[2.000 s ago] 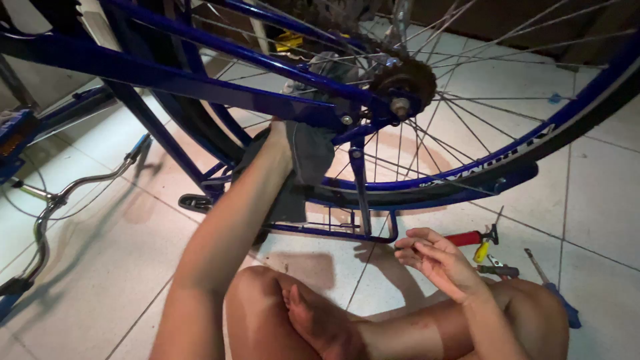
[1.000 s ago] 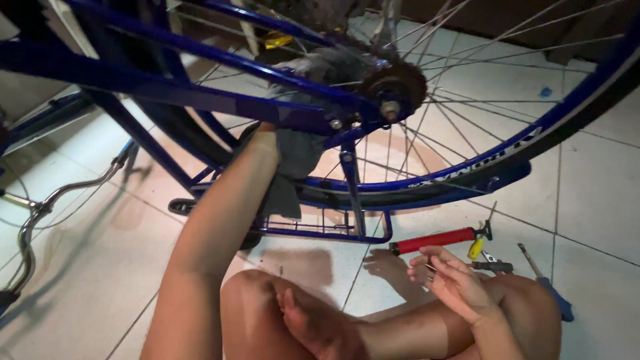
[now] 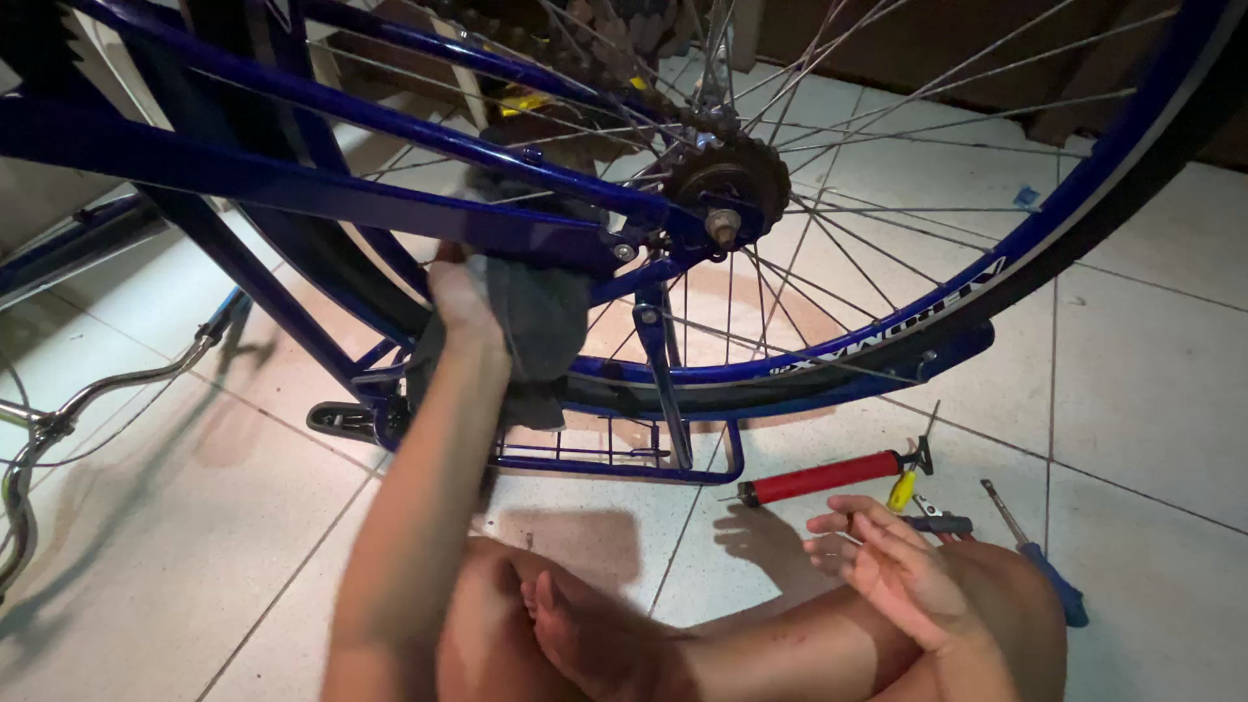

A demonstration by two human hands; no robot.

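Observation:
A blue bicycle lies upside down, its rear wheel rim (image 3: 829,353) and sprocket (image 3: 726,185) facing me. My left hand (image 3: 463,297) grips a dark grey cloth (image 3: 536,327) at the blue chain guard (image 3: 390,195); its fingers are partly hidden behind the guard. Part of the cloth hangs below, over the tyre, and a dark part shows above the guard. Low on the right, over my bent leg, my right hand (image 3: 892,565) is raised with its fingers apart and curled, holding nothing that I can see. The rear rack (image 3: 624,473) rests near the floor.
On the tiled floor, a red hand pump (image 3: 824,478) lies near my right hand. Beside it are a yellow-handled screwdriver (image 3: 903,490), a dark-handled tool (image 3: 938,525) and a blue-handled screwdriver (image 3: 1053,585). Curved metal handlebars (image 3: 127,380) stand at the left. My crossed legs are below.
The dark cloth part above the guard has shifted, and my left hand remains at the guard. My right hand has turned a little, and the pump, partly covered before, shows more fully.

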